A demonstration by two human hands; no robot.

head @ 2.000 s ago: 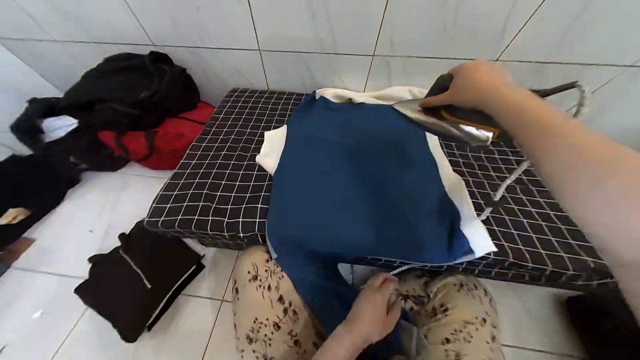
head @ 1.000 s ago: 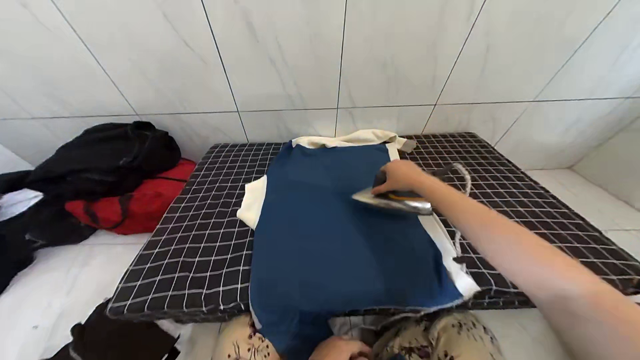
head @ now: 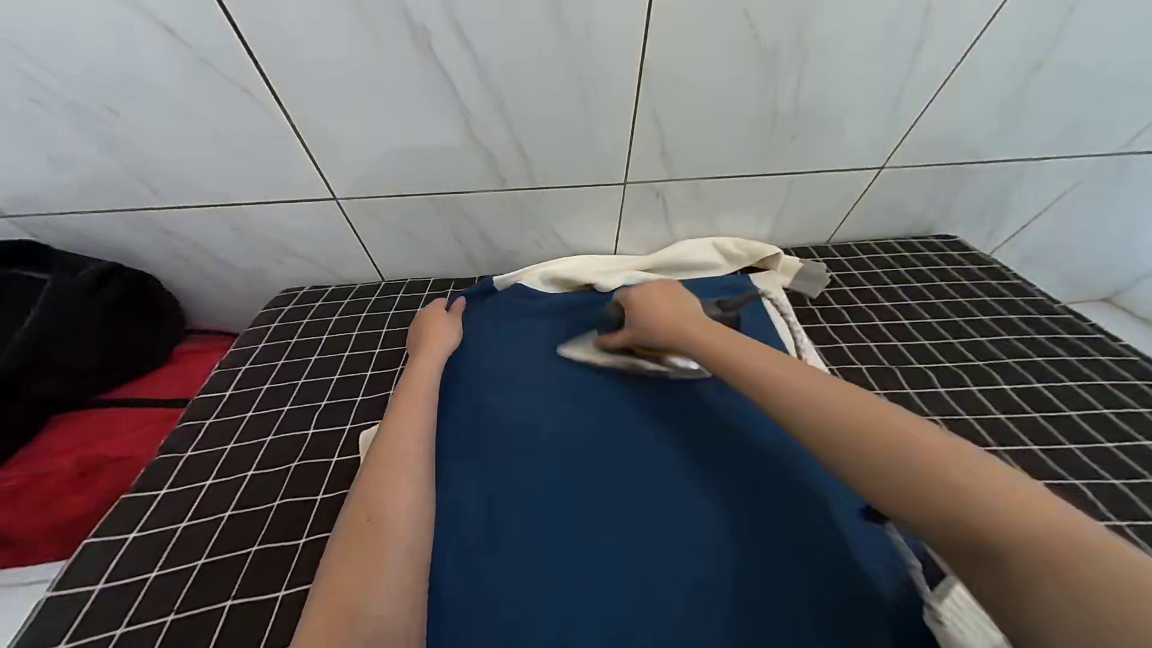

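Observation:
A navy blue garment (head: 576,486) with cream fabric (head: 666,263) along its far edge lies spread on a black cloth with a white grid (head: 261,423). My right hand (head: 657,315) grips the handle of a clothes iron (head: 630,360), whose soleplate rests on the upper part of the navy fabric with its tip to the left. The iron is slightly blurred. At the garment's far left corner, my left hand (head: 436,331) presses on the edge of the fabric; whether its fingers pinch the cloth is unclear. The iron's cord (head: 796,328) runs down on the right, partly behind my right forearm.
Behind the gridded surface stands a white marbled tile wall (head: 486,108). On the left lie a black fabric item (head: 81,324) and a red one (head: 117,432) with a black strap. Pale floor shows at the right edge.
My left hand has come up from the garment's near edge to its far left corner. The iron in my right hand has moved toward the far edge. The view has shifted closer.

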